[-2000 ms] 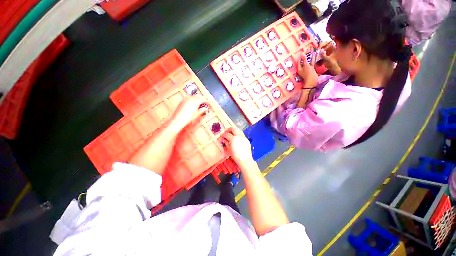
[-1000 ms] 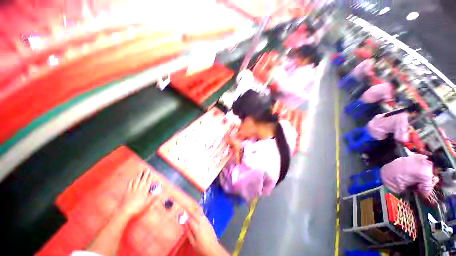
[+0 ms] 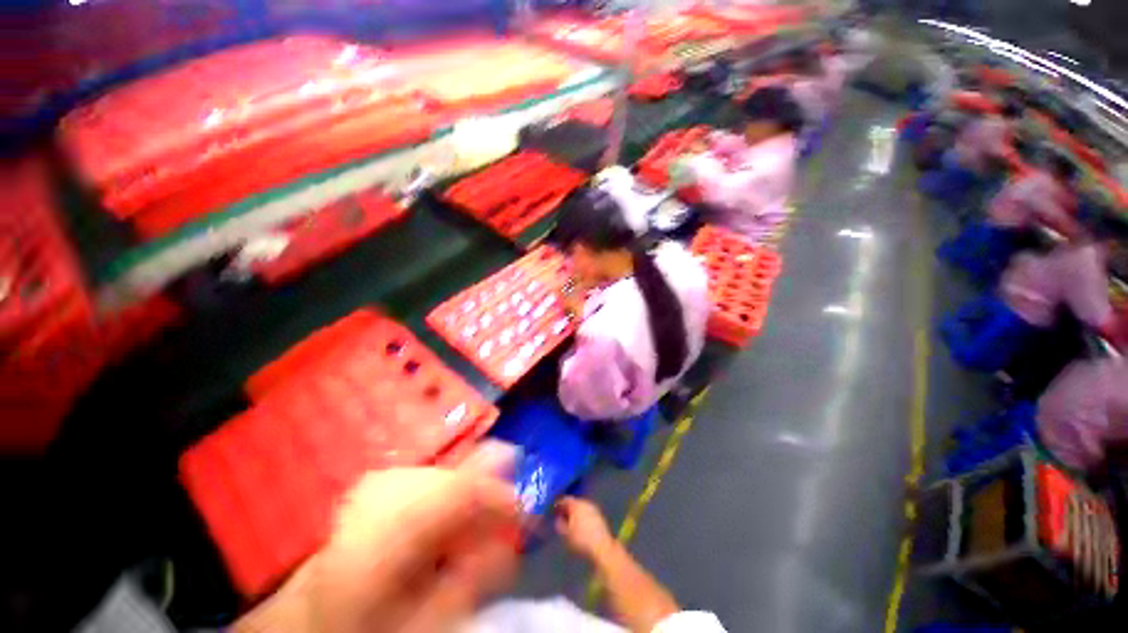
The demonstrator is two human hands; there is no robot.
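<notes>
An orange-red compartment tray (image 3: pixel 272 470) lies in front of me on the bench. Several small dark round parts (image 3: pixel 431 392) sit in pockets along its far right side; most other pockets look empty. Another orange-red tray (image 3: pixel 297 359) shows at its far left side. My left hand (image 3: pixel 427 532) is large and blurred, raised over the tray's near right corner; a pale patch shows at its fingertips, and I cannot tell if it is a held part. My right hand (image 3: pixel 584 529) is right of the tray, above the floor beside a blue stool (image 3: pixel 544 451), fingers curled; its content is unclear.
A seated worker in pink (image 3: pixel 637 334) bends over a tray of whitish round parts (image 3: pixel 507 315) ahead. A shelf edge (image 3: pixel 359 179) with orange-red trays runs along the left. More workers line both sides of the aisle. A grey trolley (image 3: pixel 1014 526) stands at the lower right.
The view has swung up and forward along the aisle. Both hands have left the tray's pockets: the left is raised close to the camera, the right is out beyond the tray's right edge.
</notes>
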